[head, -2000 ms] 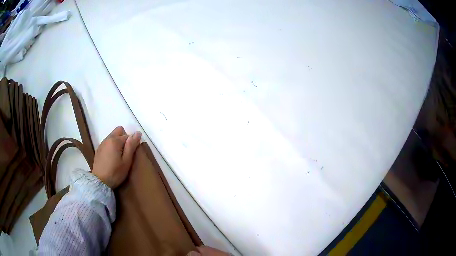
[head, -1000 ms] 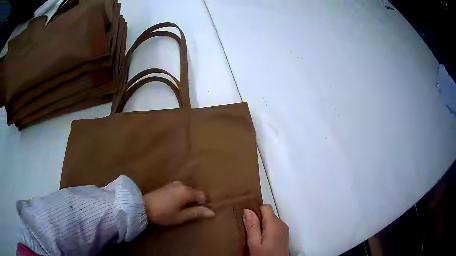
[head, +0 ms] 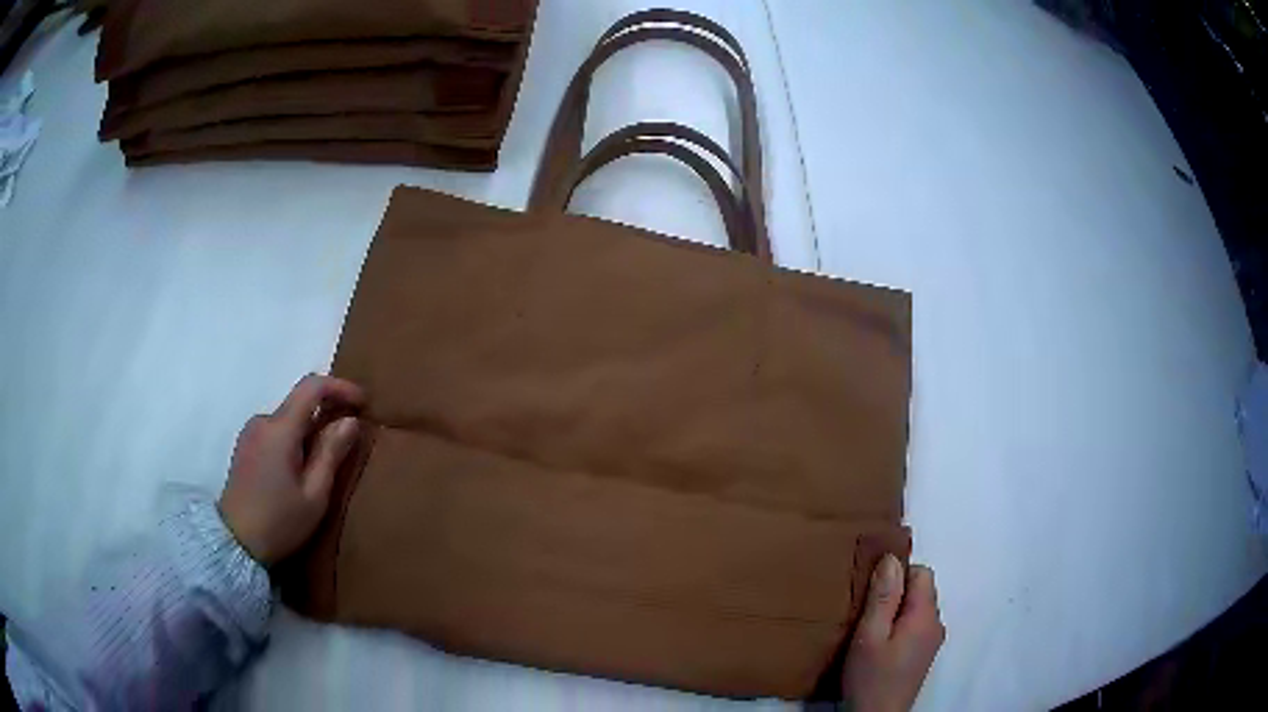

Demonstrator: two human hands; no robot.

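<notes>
A brown tote bag (head: 612, 362) lies flat on the white table, its two handles (head: 654, 139) pointing away from me. Its bottom panel (head: 598, 556) is folded up over the body as a wide band, with darker reddish-brown trim at both ends. My left hand (head: 292, 473) grips the bag's left edge at the band's upper corner, thumb on top. My right hand (head: 894, 633) holds the lower right edge, thumb on the dark trim; its fingers beneath are partly hidden.
A layered stack of folded brown bags (head: 313, 84) lies at the far left. The white table (head: 1085, 417) has a seam line running away behind the handles. White pieces (head: 17, 132) show at the left edge, and a pale crumpled piece (head: 1253, 431) at the right edge.
The bag now lies squarer in front of me with its bottom band visible. My left hand has moved from the bag's middle to its left edge. My right hand stays on the right edge.
</notes>
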